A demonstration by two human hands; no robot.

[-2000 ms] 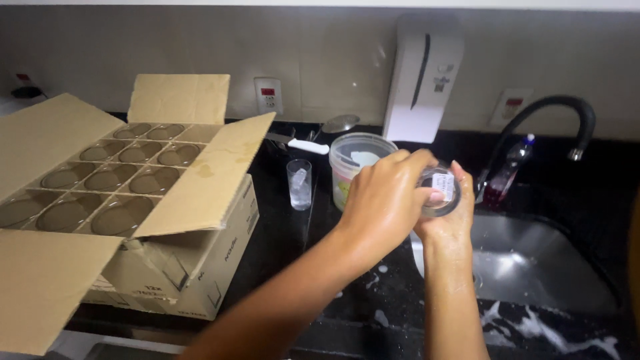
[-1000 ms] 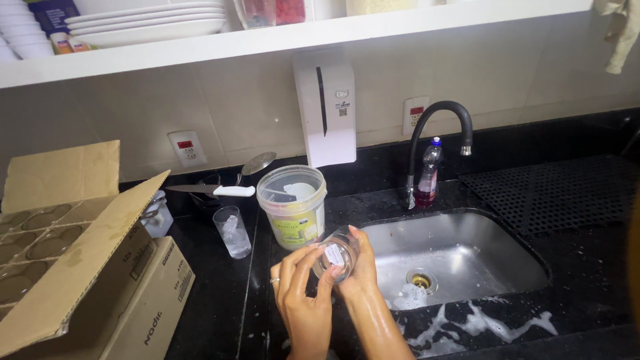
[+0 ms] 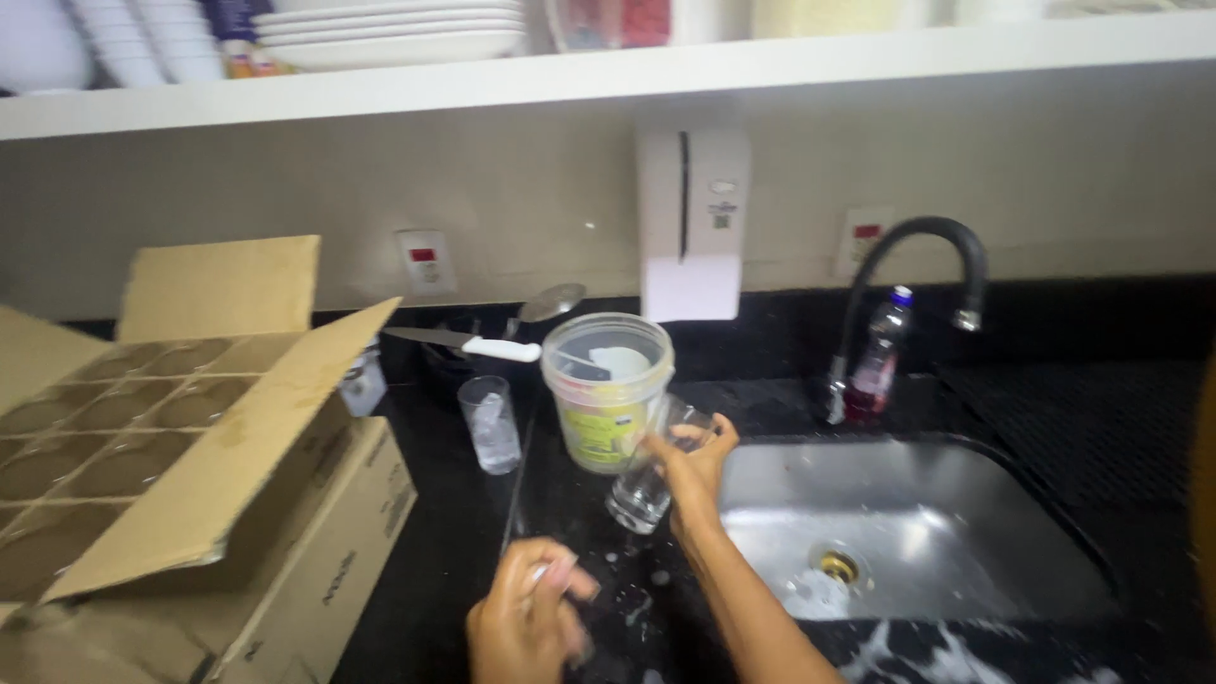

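My right hand (image 3: 698,465) is closed around a clear drinking glass (image 3: 641,494), held tilted over the black counter beside the sink. Lower and to the left is my left hand (image 3: 532,603), blurred, its fingers curled; whether something small is between them cannot be told. Just behind the held glass stands a clear plastic tub (image 3: 608,389) with a yellow-green label. A second glass (image 3: 491,427) with something clear inside stands left of the tub. At the left, an open cardboard box (image 3: 313,570) holds several glasses between dividers.
A stainless steel sink (image 3: 921,532) lies at the right under a black faucet (image 3: 926,228), with a bottle (image 3: 879,356) behind. A white-handled knife (image 3: 499,349) and a large spoon (image 3: 553,302) rest near the wall. Suds (image 3: 931,655) wet the front edge; a shelf (image 3: 570,76) runs above.
My left hand has come off the glass and moved down and left. The glass, which both hands held before, is now in my right hand alone, and its side shows. The view has shifted.
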